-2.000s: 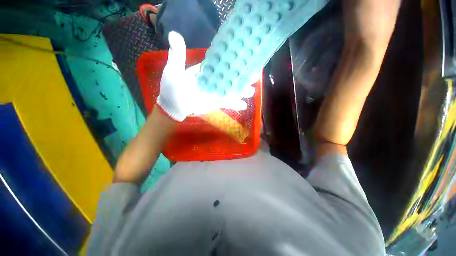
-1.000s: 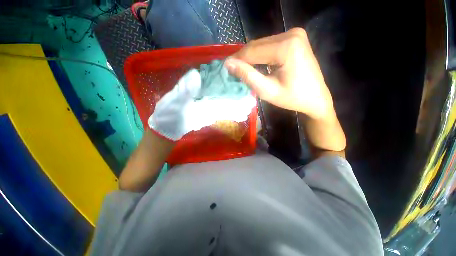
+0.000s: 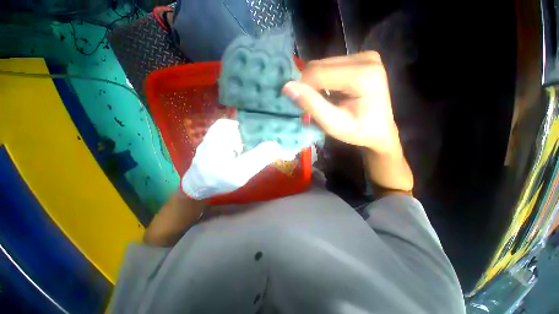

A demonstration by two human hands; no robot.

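Note:
A grey-teal moulded silicone piece (image 3: 260, 70) with rows of round bumps is held above the red perforated basket (image 3: 168, 122). It is folded or bent, with a dark line across its middle. My left hand (image 3: 230, 162), in a white knit glove, grips its lower part. My bare right hand (image 3: 349, 101) pinches its right side between thumb and fingers. A yellow-orange piece (image 3: 287, 167) lies in the basket, partly hidden by the glove. The basket stands at my lap.
A blue-grey cloth-like thing (image 3: 211, 27) lies beyond the basket on diamond-pattern metal plate (image 3: 138, 52). Yellow and blue panels (image 3: 73, 165) and a teal surface (image 3: 92, 98) are at left. A dark surface (image 3: 441, 122) and a yellow-black edge (image 3: 521, 221) are at right.
The long piece, first stretched up to the upper right, was gathered over the glove and now stands opened upward. My right hand came in from the upper right and now holds it near the basket.

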